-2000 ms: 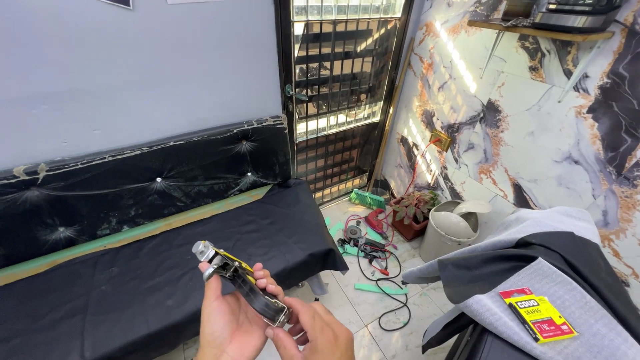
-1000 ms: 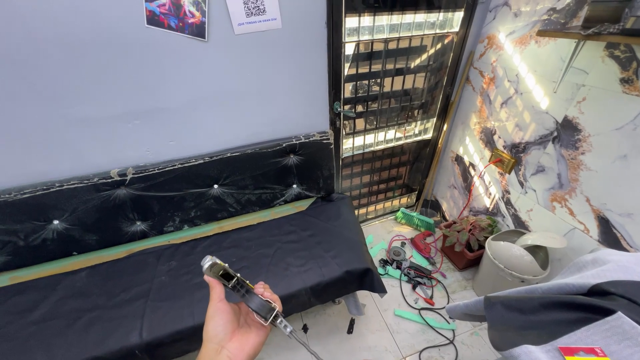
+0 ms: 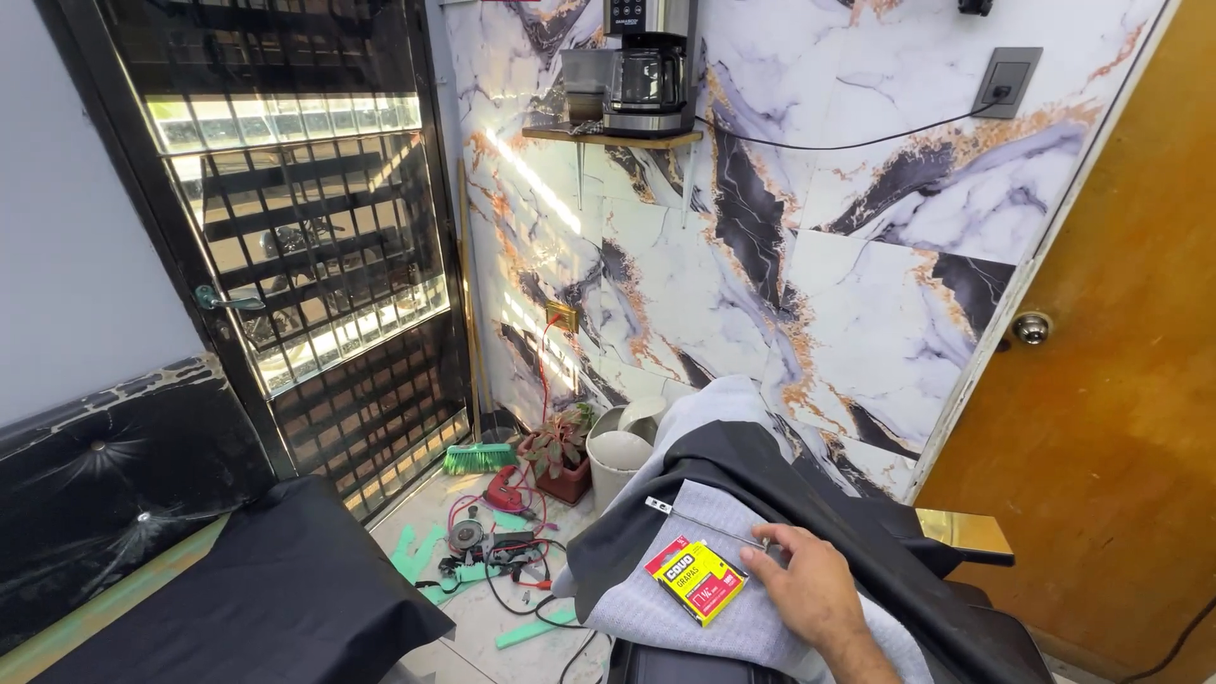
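Observation:
My right hand pinches the near end of a thin metal rod, the staple pusher, between thumb and fingers. The rod's bracket-like far end rests on or just above the grey-backed fabric. A yellow and red box of Covo staples lies on the same fabric, just left of my fingertips. My left hand and the staple gun are out of view.
Black-covered bench seat at left. On the floor lie an angle grinder, a red power tool, cables and green strips, near a green broom, potted plant and white bin. A wooden door stands at right.
The view has swung right. Earlier my left hand held the staple gun, with the rod sticking out of it one second ago; now the rod is apart from it, in my right hand over the fabric.

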